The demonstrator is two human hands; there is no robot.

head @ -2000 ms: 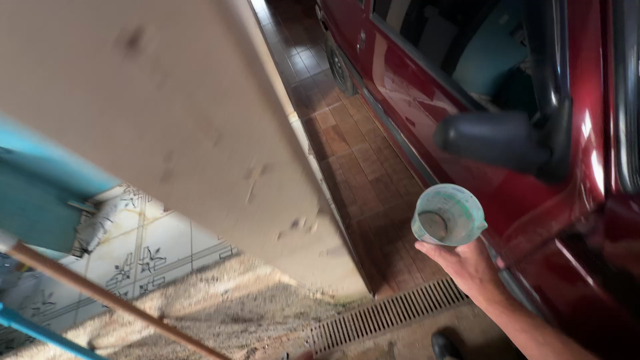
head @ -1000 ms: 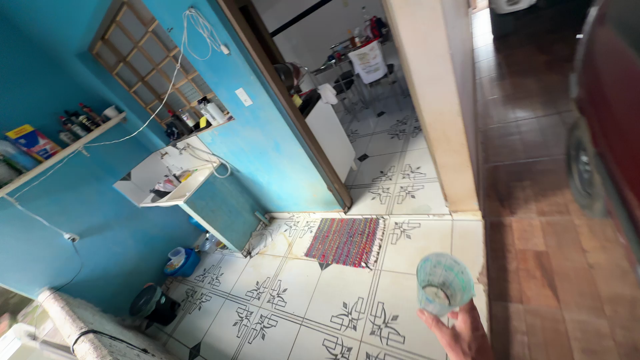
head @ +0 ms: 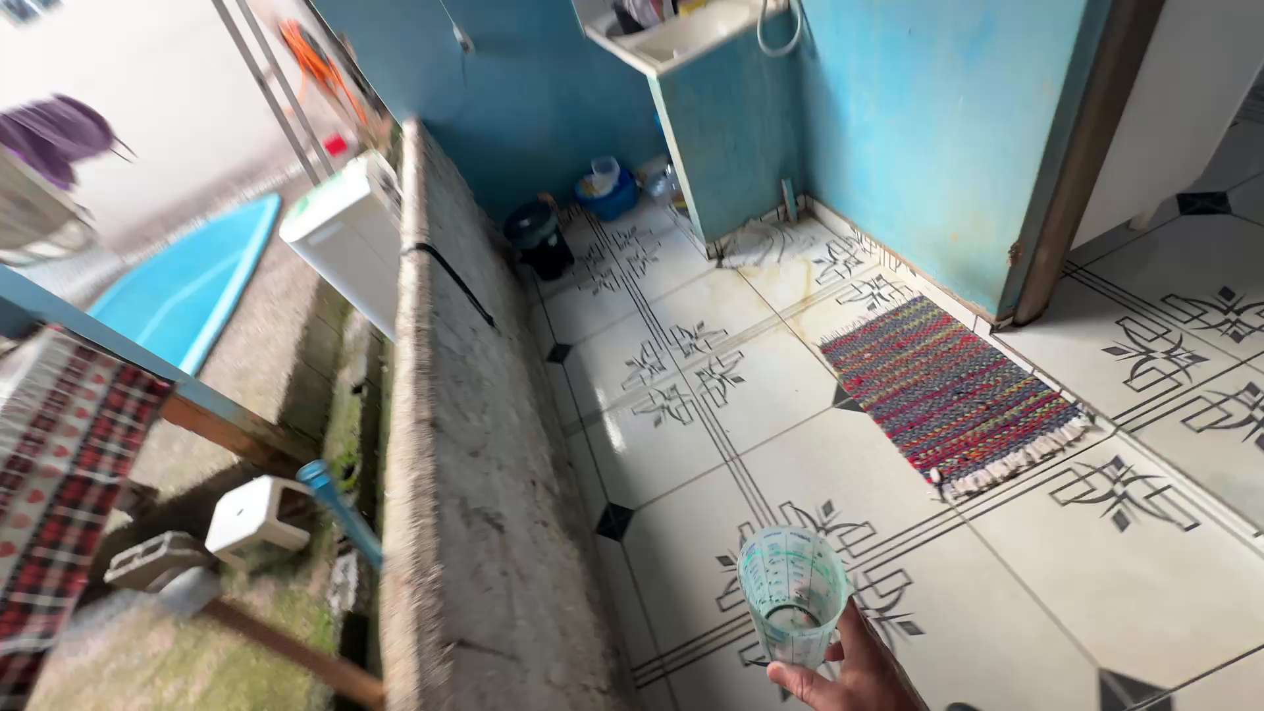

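A clear plastic measuring cup (head: 792,583) with greenish printed marks is held upright, or slightly tilted, at the bottom centre-right. The fingers and thumb of my right hand (head: 854,667) are closed around its lower side. A dark ring shows at the cup's bottom; whether it holds any liquid I cannot tell. Behind the cup lies the patterned tile floor (head: 790,395), and beyond it to the right is a woven striped rug (head: 958,395). My left hand is out of the frame.
A low rough concrete wall (head: 484,444) runs along the left, with a white stool (head: 259,518) and a blue pool (head: 188,286) beyond it. Ahead stand a laundry sink (head: 681,39), a black bucket (head: 538,240) and a blue basin (head: 607,196). A doorway opens at the right.
The view has swung away from the red car to the tiled area and low wall. My right hand has kept hold of the cup throughout.
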